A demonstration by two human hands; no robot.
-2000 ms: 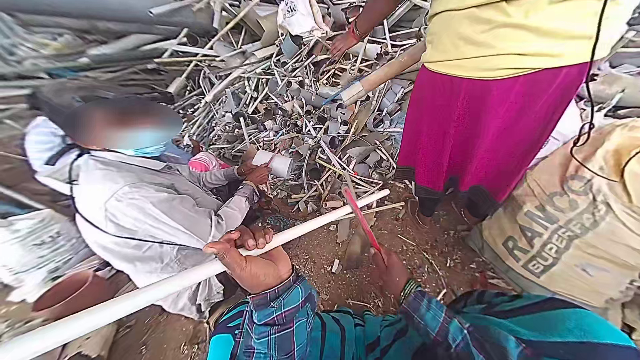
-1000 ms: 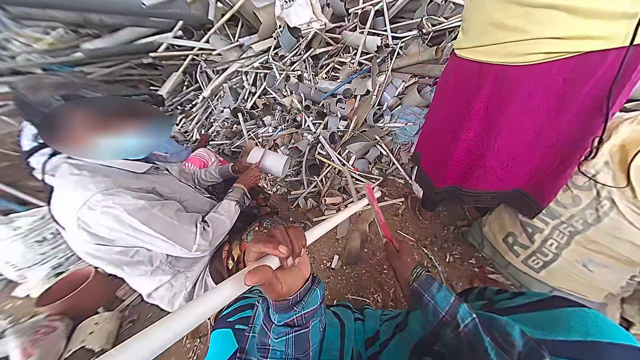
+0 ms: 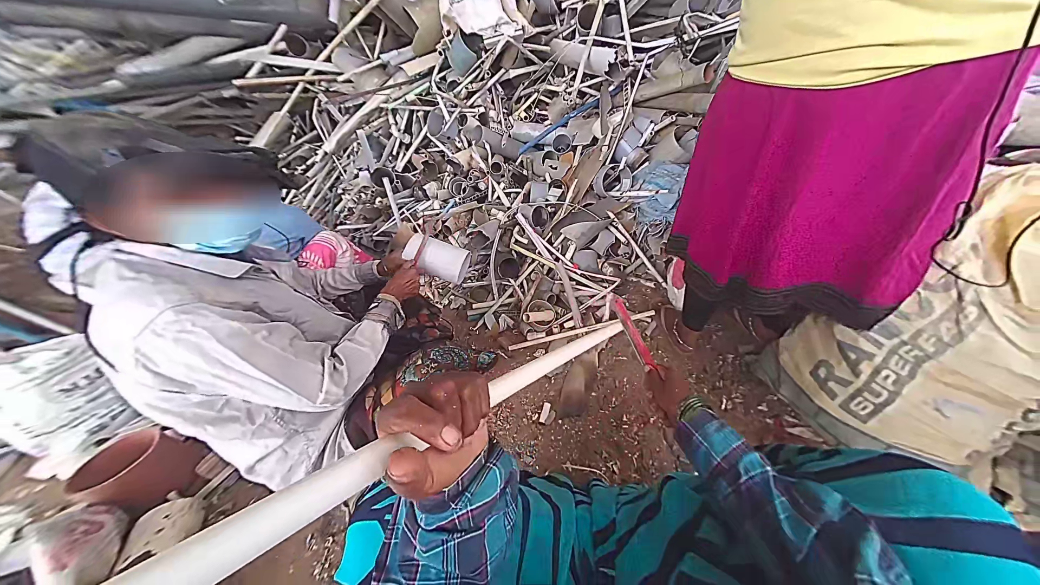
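Note:
My left hand [image 3: 439, 431] is closed around a long white plastic pipe [image 3: 272, 520], which slants from the bottom left up toward the middle of the view. My right hand [image 3: 669, 390] grips a narrow red tool [image 3: 632, 333], perhaps a blade; its kind is not plain. The tool's upper part lies across or close by the pipe's far end, and I cannot tell if they touch. Left of my hands, a seated person in a light shirt [image 3: 236, 349] holds a short white pipe piece [image 3: 441, 259] in both hands.
A large heap of plastic pipe scraps [image 3: 487, 162] fills the far side. A person in a magenta skirt [image 3: 804, 171] stands at the right, beside a big woven sack [image 3: 902, 374] bearing print. A brown bowl [image 3: 134, 471] sits at lower left. Small chips litter the dirt ground.
My left hand, palm up around the pipe two seconds ago, now has its fingers wrapped over it. The standing person's hand, earlier over the heap, is out of view.

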